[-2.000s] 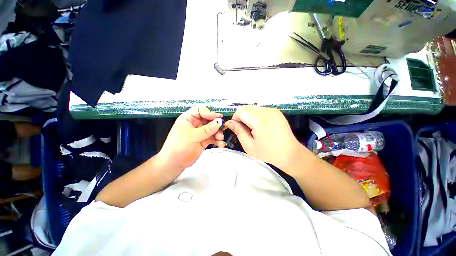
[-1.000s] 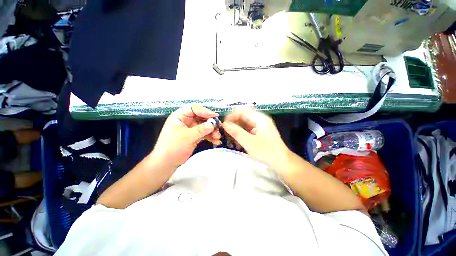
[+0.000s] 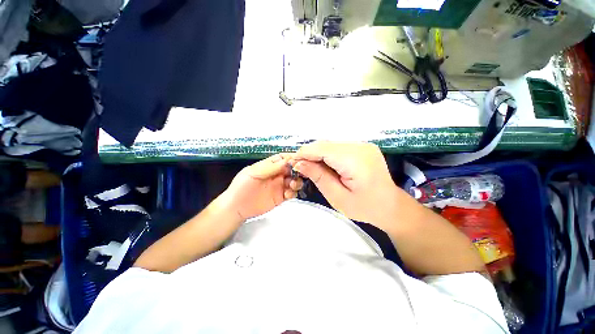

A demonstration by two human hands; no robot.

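Observation:
My left hand [image 3: 256, 189] and my right hand [image 3: 349, 179] meet just below the table's front edge, in front of my body. Their fingertips close together on a small dark metallic piece [image 3: 295, 174], perhaps a bobbin or bobbin case. Most of it is hidden by the fingers. Dark cut fabric panels [image 3: 176, 59] lie on the table at the left. The sewing machine's needle area [image 3: 326, 29] is above and beyond my hands.
Black-handled scissors [image 3: 427, 81] lie on the machine bed. A tape roll [image 3: 501, 103] sits at the table's right, its strip hanging over the green edge [image 3: 261, 149]. Below right, a blue bin [image 3: 536, 261] holds a bottle [image 3: 460, 189] and red bag [image 3: 483, 228].
My right hand has closed in over the small piece, which is now more hidden than before. My left fingers have shifted slightly right. The table view has shifted slightly.

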